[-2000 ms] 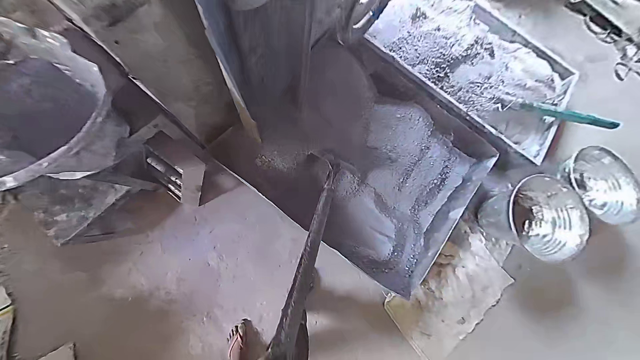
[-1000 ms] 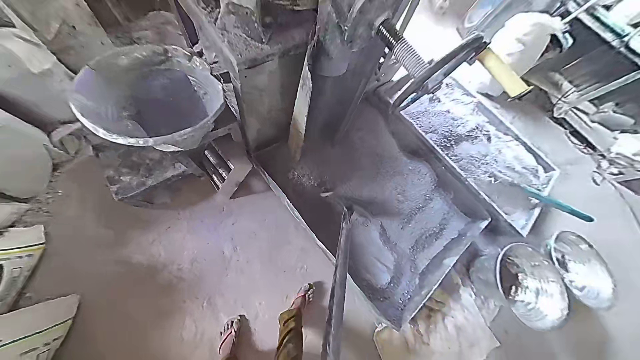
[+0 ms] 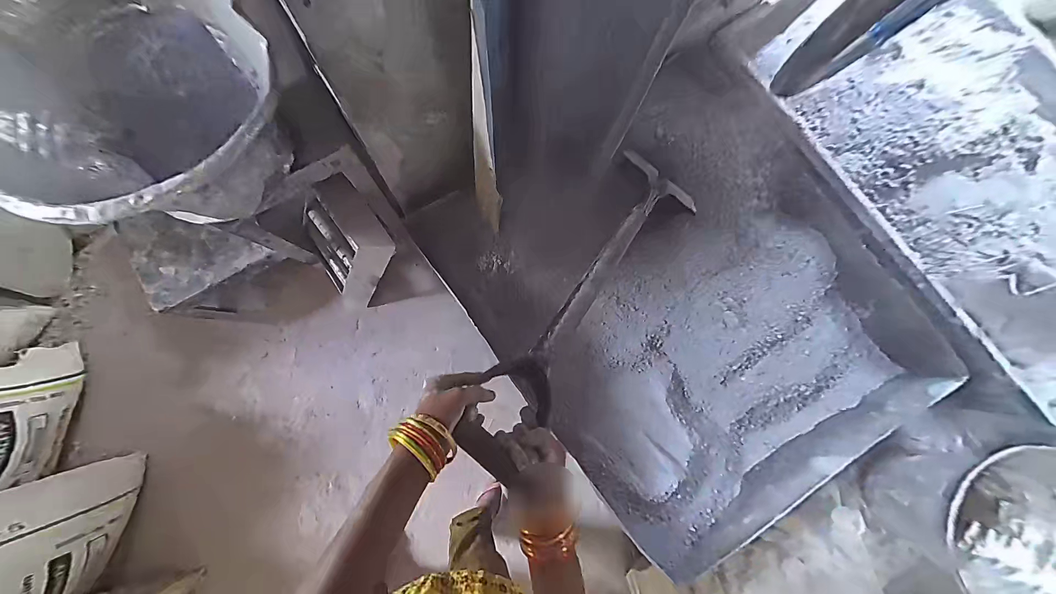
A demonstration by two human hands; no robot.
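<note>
A long-handled metal scraper point(image 3: 598, 260) with a crossbar head lies slanting across a metal tray point(image 3: 899, 309) of grey powder. Its head rests on the powder near the foot of an upright metal chute point(image 3: 569, 82). At the near end the shaft forks into a dark handle, over the tray's left edge. My left hand point(image 3: 458, 398), with yellow and red bangles at the wrist, is closed on the left side of this handle. On its right side my right hand point(image 3: 532, 450) grips it; orange bangles circle that wrist, and part of the hand is blurred.
A large basin point(image 3: 239, 161) with grey powder stands at upper left beside a metal frame point(image 3: 371, 260). Printed sacks point(image 3: 78, 516) lie at lower left. Another tray point(image 3: 932, 272) of pale material adjoins on the right, with a metal bucket point(image 3: 957, 511) at lower right.
Both my hands are now in view, gripping the scraper's handle. Its crossbar head now shows farther up the tray, close to the chute. The view has shifted noticeably.
</note>
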